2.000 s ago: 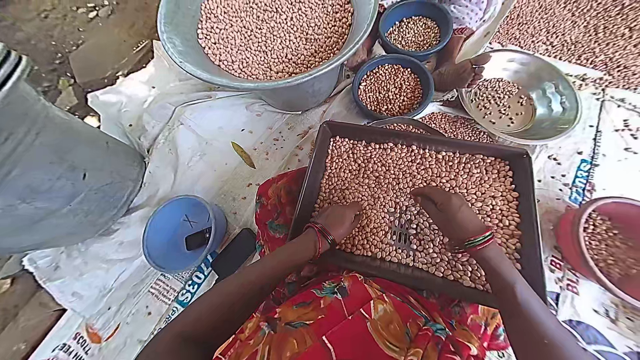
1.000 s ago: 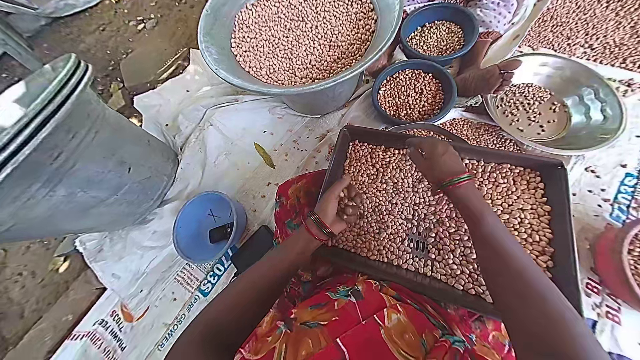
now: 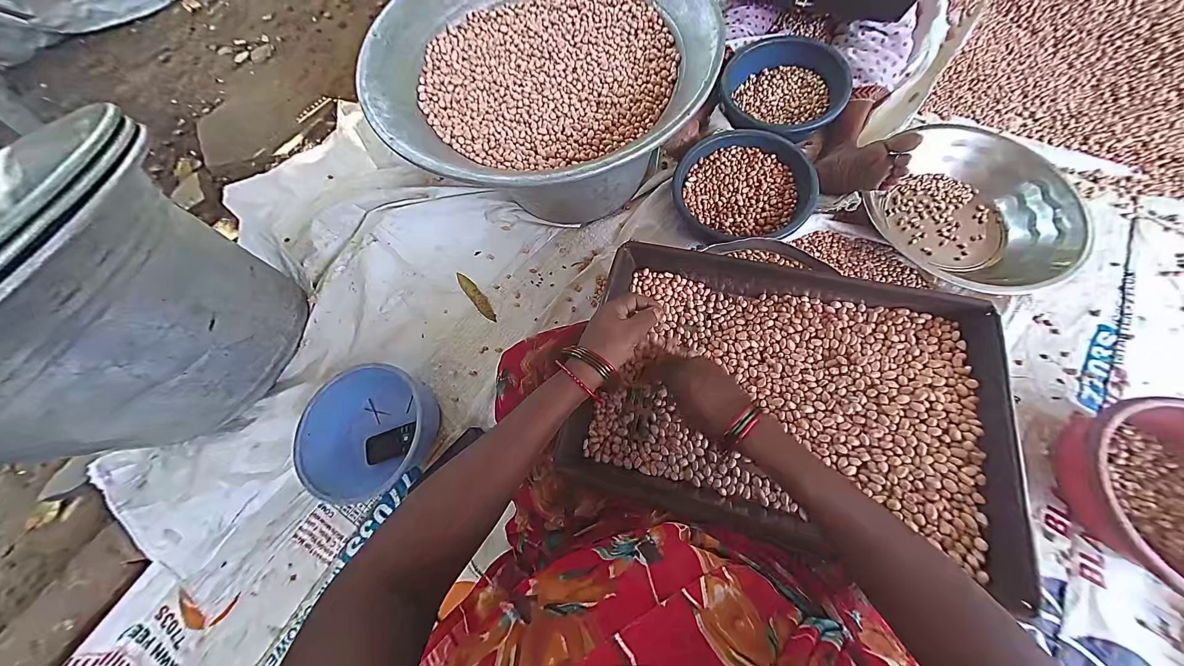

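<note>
A dark rectangular tray full of reddish-brown nuts or seeds rests on my lap, over red flowered cloth. My left hand, with bangles at the wrist, is at the tray's left side near the upper left corner, its fingers curled; whether it holds seeds cannot be told. Just right of it, my right hand is low over the seeds at the left part of the tray, blurred, with its fingertips hidden. A dark slotted patch shows beneath it.
Beyond the tray stand a large metal tub of seeds, two blue bowls and a steel basin. Another person's foot is beside them. A blue bucket and metal drum are left, a red tub right.
My right hand has moved from the tray's far edge toward me and left, close to my left hand. My left hand has moved toward the tray's upper left corner. The view has shifted somewhat.
</note>
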